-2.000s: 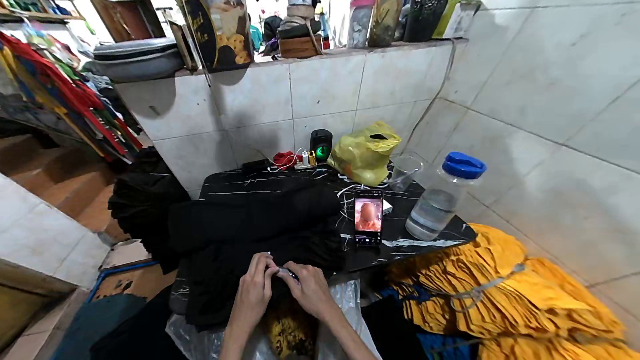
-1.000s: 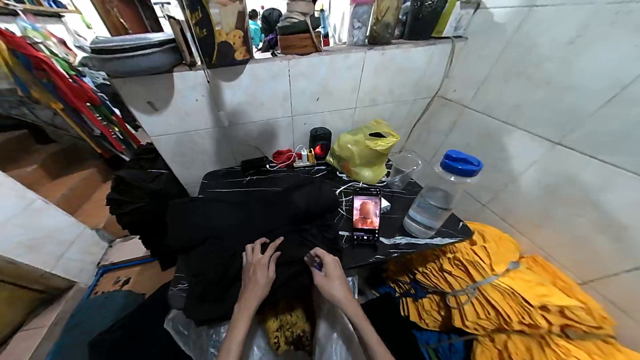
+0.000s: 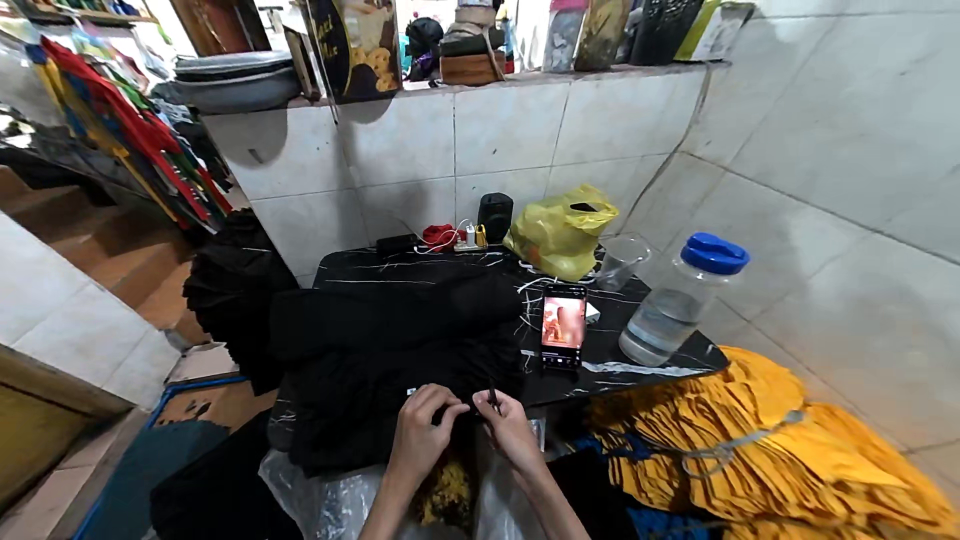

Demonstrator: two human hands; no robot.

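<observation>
Black fabric (image 3: pixel 397 322) lies heaped over the left and middle of a black marble-patterned table (image 3: pixel 615 375). At its near edge my left hand (image 3: pixel 427 420) pinches a bit of the black cloth between thumb and fingers. Close on its right, my right hand (image 3: pixel 506 427) grips a small dark, thin tool, whose kind I cannot tell; its upper end sticks up past the fingers. A small white tag (image 3: pixel 411 391) shows on the cloth just above my left hand. Clear plastic sheeting (image 3: pixel 345 495) lies below my forearms.
A smartphone (image 3: pixel 563 326) with a lit screen stands right of the cloth, beside a water bottle (image 3: pixel 671 307), a clear plastic cup (image 3: pixel 622 261) and a yellow plastic bag (image 3: pixel 562 232). Cables and a dark speaker (image 3: pixel 495 217) sit behind. Tied orange fabric (image 3: pixel 772 457) is piled at the right.
My right hand has come in toward my left hand since one second ago, when they were farther apart. My left hand's fingers, spread on the cloth then, are now pinched together.
</observation>
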